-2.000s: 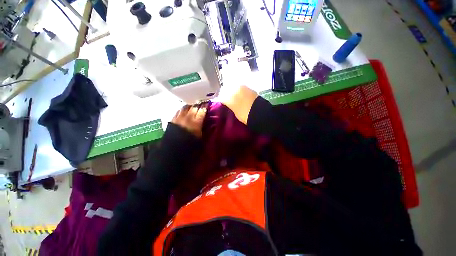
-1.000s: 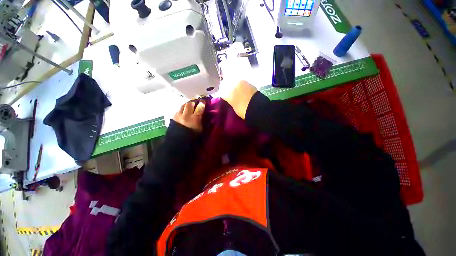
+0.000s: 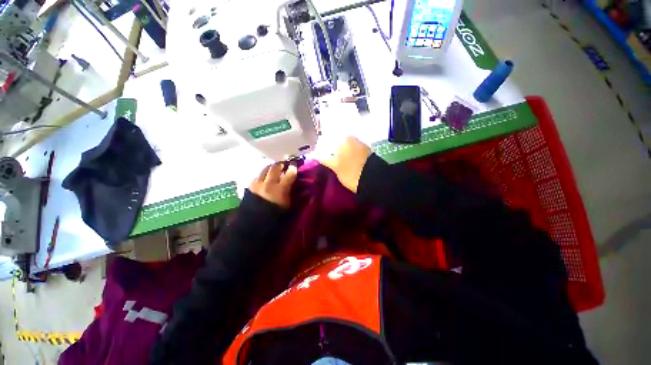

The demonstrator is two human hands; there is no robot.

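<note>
A purple garment piece lies bunched from the needle area under the white sewing machine head down into the wearer's lap. My left hand is on the cloth's left side, fingers bent at the front of the machine head. My right hand is on the cloth's right side at the table edge, its fingertips washed out by bright light. Both hands hold the cloth close to the needle area. The needle itself is hidden by the head and fingers.
A dark cloth piece lies on the table at left. A phone, a small purple packet, a blue thread cone and a lit control panel stand right. A red crate is at right, a purple garment pile lower left.
The whole view has shifted slightly, so the table and machine sit lower in the picture than a second ago. The hands keep nearly the same place at the needle area.
</note>
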